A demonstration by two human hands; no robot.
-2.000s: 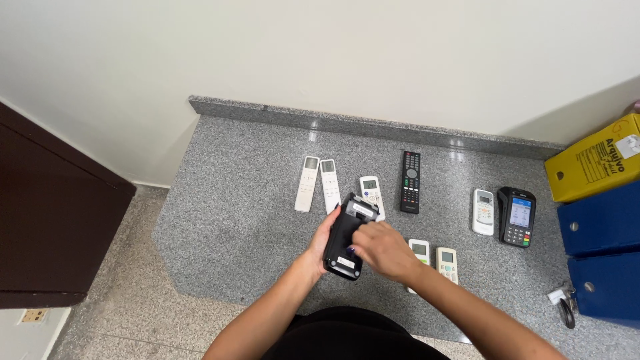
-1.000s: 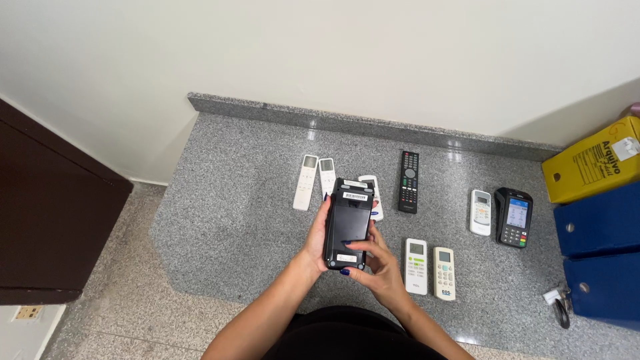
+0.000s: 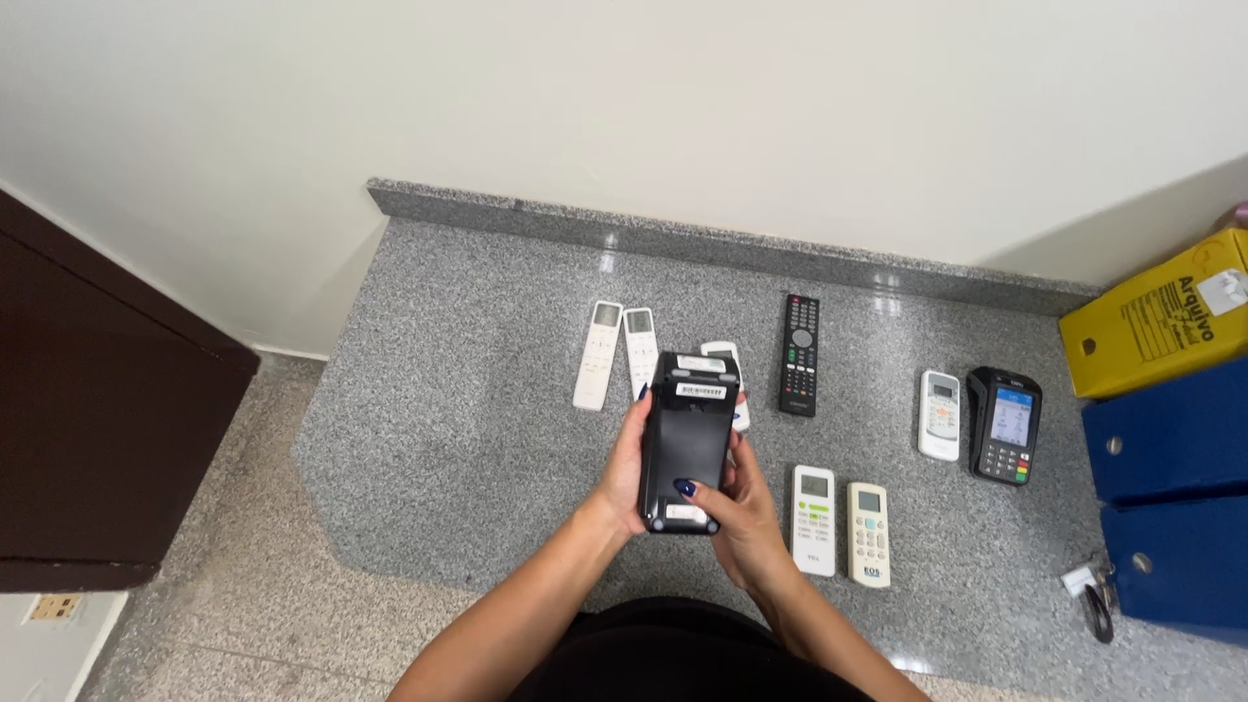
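A black card payment terminal (image 3: pixel 688 448) is held back side up between both hands, above the granite counter (image 3: pixel 458 390). My left hand (image 3: pixel 624 473) grips its left edge. My right hand (image 3: pixel 746 517) holds the right edge, its thumb on the lower back near a label. Behind the terminal lie two slim white remote controls (image 3: pixel 598 356) (image 3: pixel 641 351) and a partly hidden white remote (image 3: pixel 726 361). A black remote control (image 3: pixel 799 356) lies farther right. A white remote (image 3: pixel 813 520) and a cream remote (image 3: pixel 869 534) rest beside my right hand.
Another white remote (image 3: pixel 939 414) and a second payment terminal (image 3: pixel 1005 426), its screen lit, lie on the right. Beyond them stand a yellow archive box (image 3: pixel 1150 322) and blue file boxes (image 3: pixel 1170 429), with keys (image 3: pixel 1097 595) nearby. A low granite ledge (image 3: pixel 682 244) runs along the wall.
My right hand has moved from over the terminal's back to its lower right edge. The cream and white remotes near that hand show more fully than two seconds ago.
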